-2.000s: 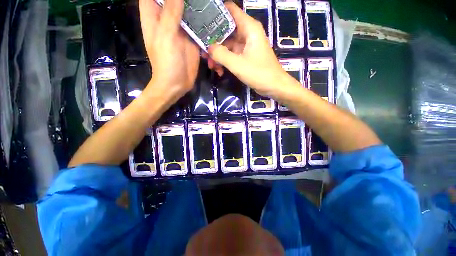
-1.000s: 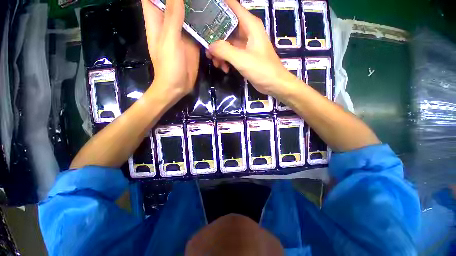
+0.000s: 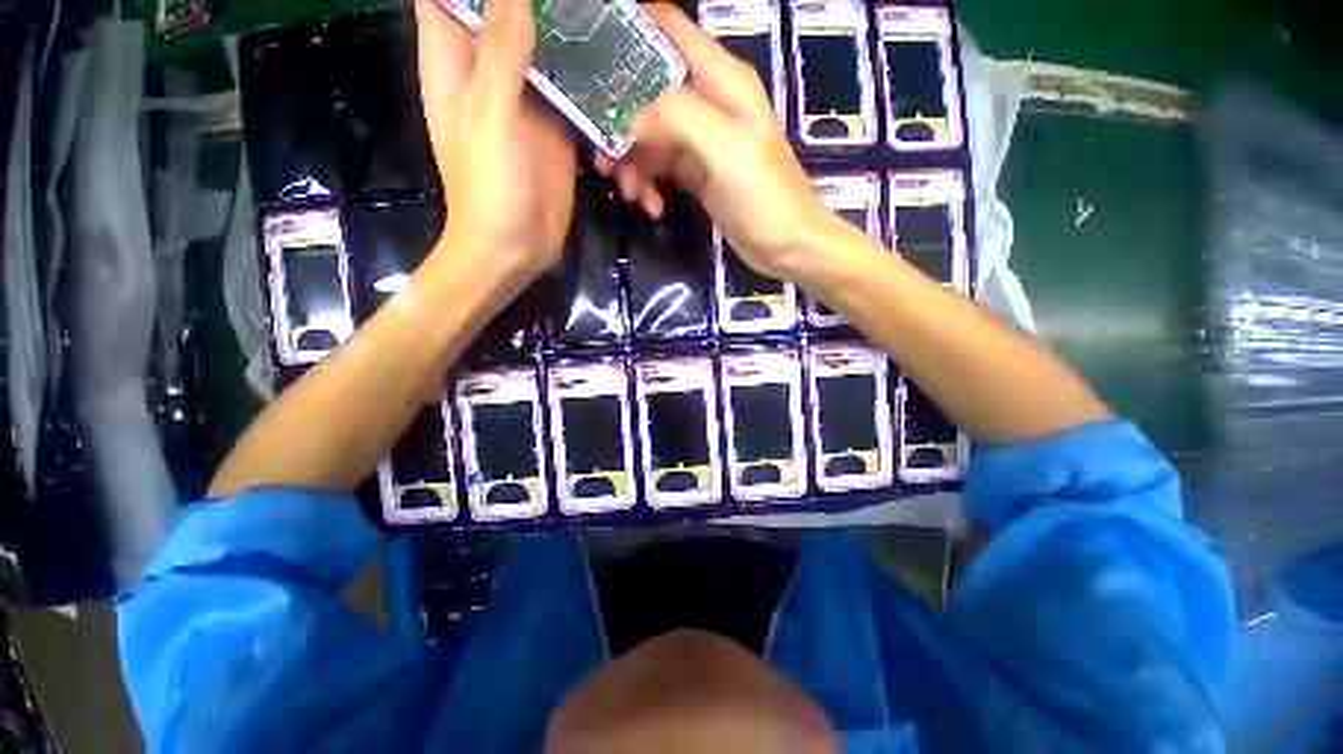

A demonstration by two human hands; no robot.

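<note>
A phone housing (image 3: 601, 67) is held tilted near the top edge, its back side up, with a green circuit board and a silver-grey area inside a white rim. Its upper end is cut off by the picture's edge. My left hand (image 3: 494, 140) grips its left side, partly cut off at the top. My right hand (image 3: 722, 148) holds its right side, fingers bent at the lower end. Both hands are bare and over a black blister tray (image 3: 346, 111). Several white housings with dark windows lie in the tray, such as one phone front housing (image 3: 594, 438).
Dark stacked trays with whitish film (image 3: 96, 295) are at the left. Crinkled clear plastic film (image 3: 1281, 324) is at the right. A whitish liner (image 3: 1005, 192) sticks out beside the tray. Part of another unit (image 3: 184, 12) shows at the top left on the green surface.
The right thumb and fingers have shifted off the unit's lower corner and now bend over its lower right side. The unit has moved slightly left. The tray appears shifted slightly left.
</note>
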